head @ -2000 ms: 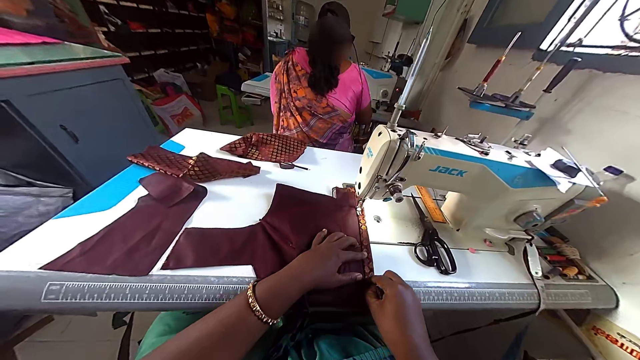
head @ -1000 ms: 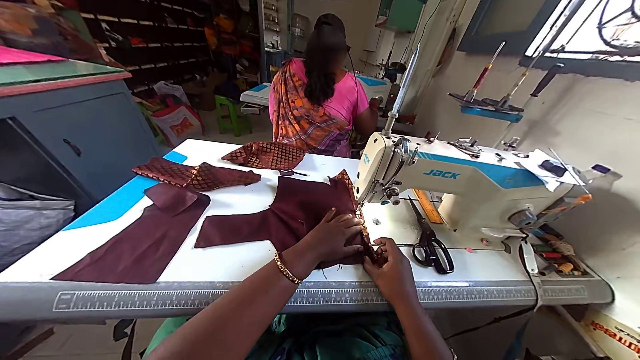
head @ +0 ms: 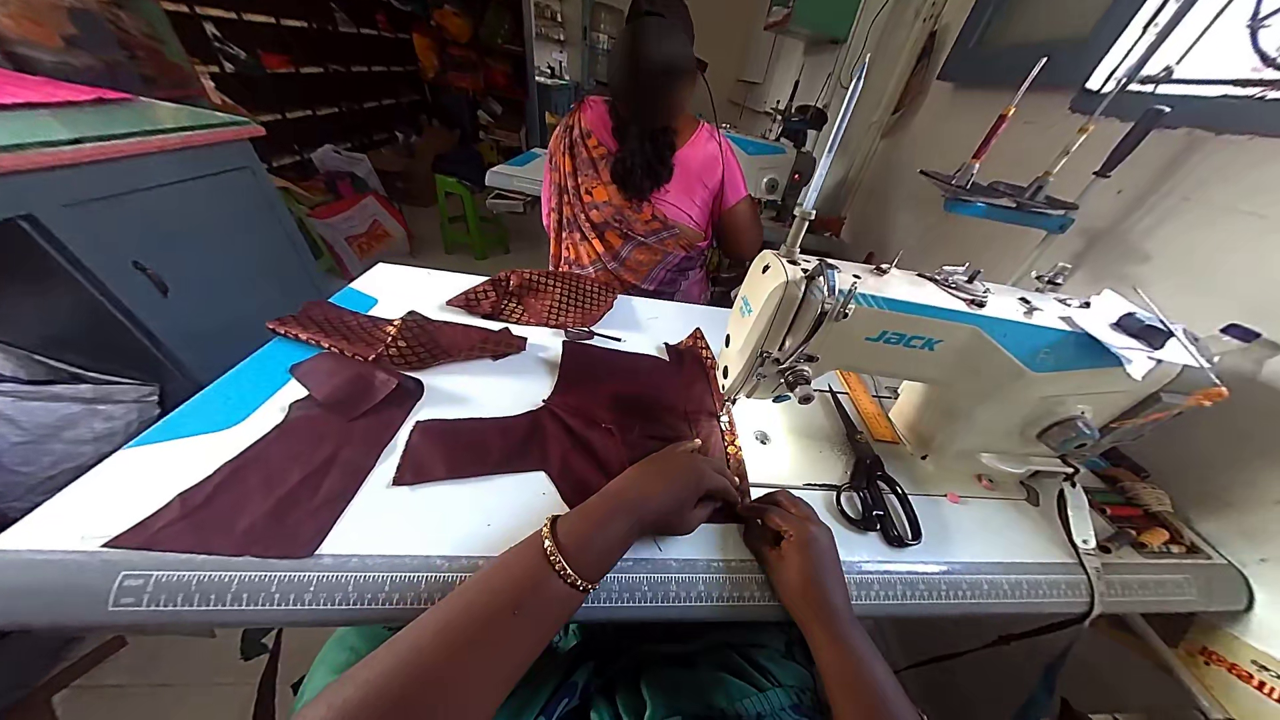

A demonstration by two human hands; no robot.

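Note:
A maroon fabric piece (head: 620, 410) lies on the white table, its patterned gold-and-maroon edge (head: 731, 440) running under the needle area of the Jack sewing machine (head: 960, 350). On the cloth, close to that edge, rests my left hand (head: 680, 490), fingers bent and fingertips at the border. My right hand (head: 790, 540) pinches the near end of the edge at the table's front. Black-handled scissors (head: 876, 500) lie right of my right hand, blades pointing away. Another maroon piece (head: 270, 460) and brocade pieces (head: 400, 335) (head: 540, 298) lie to the left and behind.
An orange ruler (head: 868, 405) lies under the machine arm. A printed measuring scale (head: 400, 590) runs along the table's front edge. Thread spools (head: 1150, 530) sit in a tray at the right. A person (head: 650, 170) sits beyond the table, back turned. A blue-grey cabinet (head: 180, 240) stands at left.
The maroon piece has moved away from me along the machine since two seconds ago, its patterned corner now farther back. Both hands remain at its edge.

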